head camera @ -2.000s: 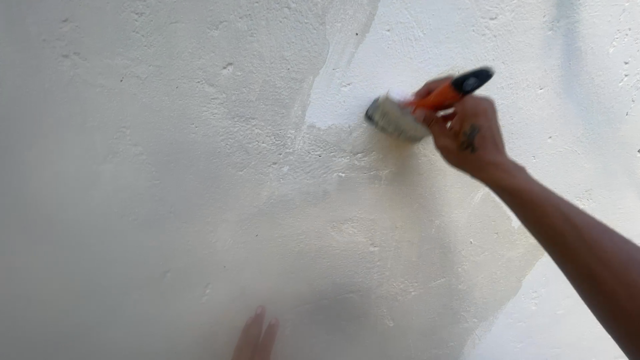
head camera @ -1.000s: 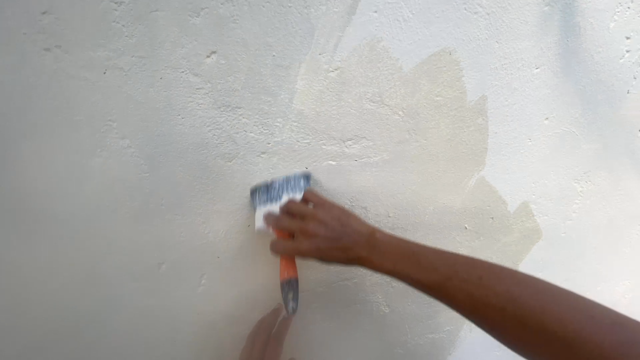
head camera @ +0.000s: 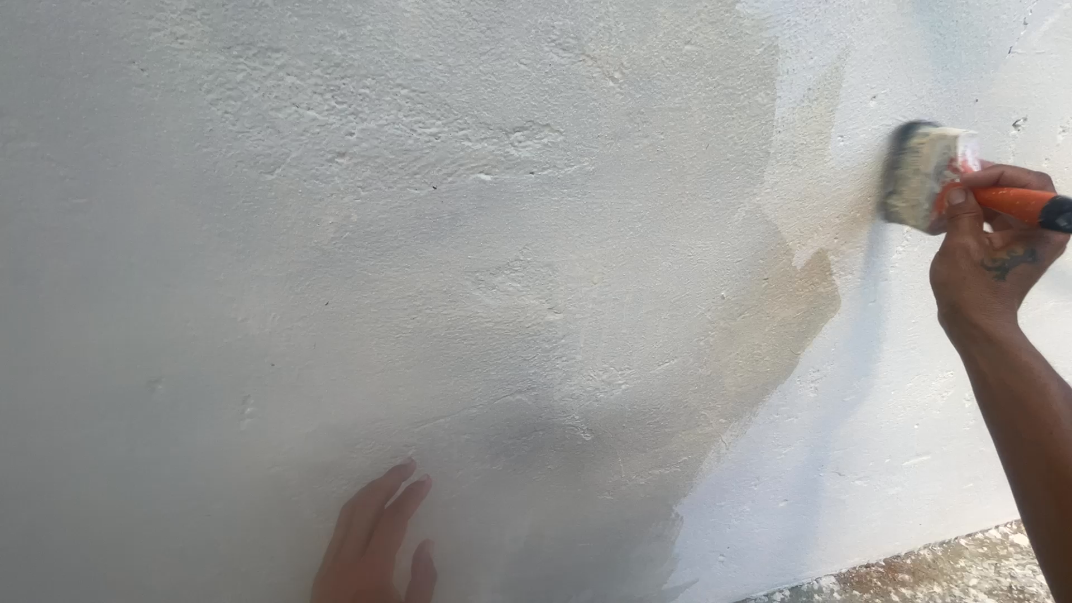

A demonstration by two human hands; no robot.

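Observation:
My right hand (head camera: pixel 997 243) grips a wide paintbrush (head camera: pixel 921 176) by its orange and black handle, near the ferrule. The dark-tipped bristles, blurred, lie against the rough plastered wall (head camera: pixel 502 276) at the upper right, where beige-grey paint meets a whiter surface. Paint is smeared over the brush's bristles and pale ferrule. At the bottom, left of the middle, my left hand (head camera: pixel 377 536) is raised in front of the wall, its fingers apart and slightly bent, with nothing seen in it. Whether its fingertips touch the wall, I cannot tell.
Rough, paint-spotted ground (head camera: pixel 930 569) shows at the wall's foot in the lower right corner. The wall has small pits and ridges. A jagged paint edge runs from the top right of centre down to the bottom.
From left of centre, where it was a second ago, my right hand has moved with the brush to the upper right. The beige area reaches further right than two seconds ago. The view has shifted.

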